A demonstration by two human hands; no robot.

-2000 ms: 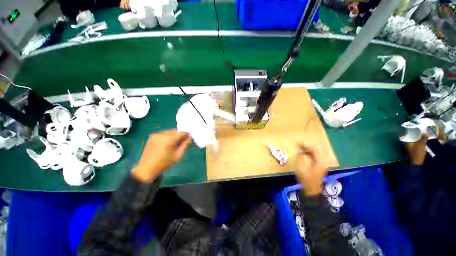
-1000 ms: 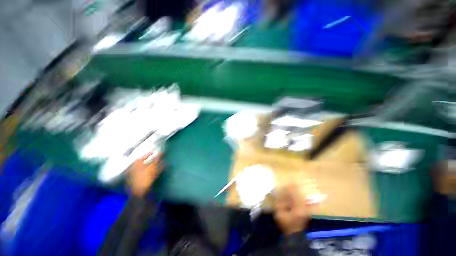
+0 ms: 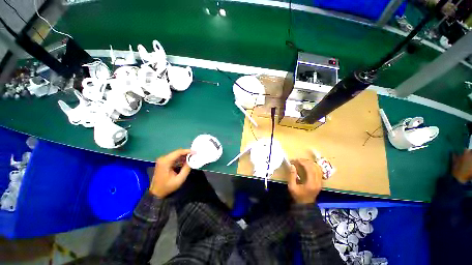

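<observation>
My left hand (image 3: 170, 173) holds a white bracket housing (image 3: 206, 149) by its lower left edge, over the front edge of the green bench. My right hand (image 3: 305, 178) is at the right side of a white camera unit (image 3: 265, 157) with thin antennas, on the front left of the tan mat; its fingers are on an antenna. A black wire lies across this unit. Another white round unit (image 3: 249, 92) with an antenna sits behind it. A small white and red bottle (image 3: 325, 167) lies right of my right hand.
White bracket housings (image 3: 127, 90) are piled at the left. A screw feeder (image 3: 310, 88) and hanging black screwdriver (image 3: 339, 96) are at the mat's back. A white unit (image 3: 412, 133) lies at the right. Blue bin (image 3: 362, 207) and blue stool (image 3: 118, 191) are below. A person's hand (image 3: 462, 166) is far right.
My left hand has taken a white bracket housing from the pile and moved right with it. A camera unit now lies at the mat's front, with my right hand at it. The view has shifted.
</observation>
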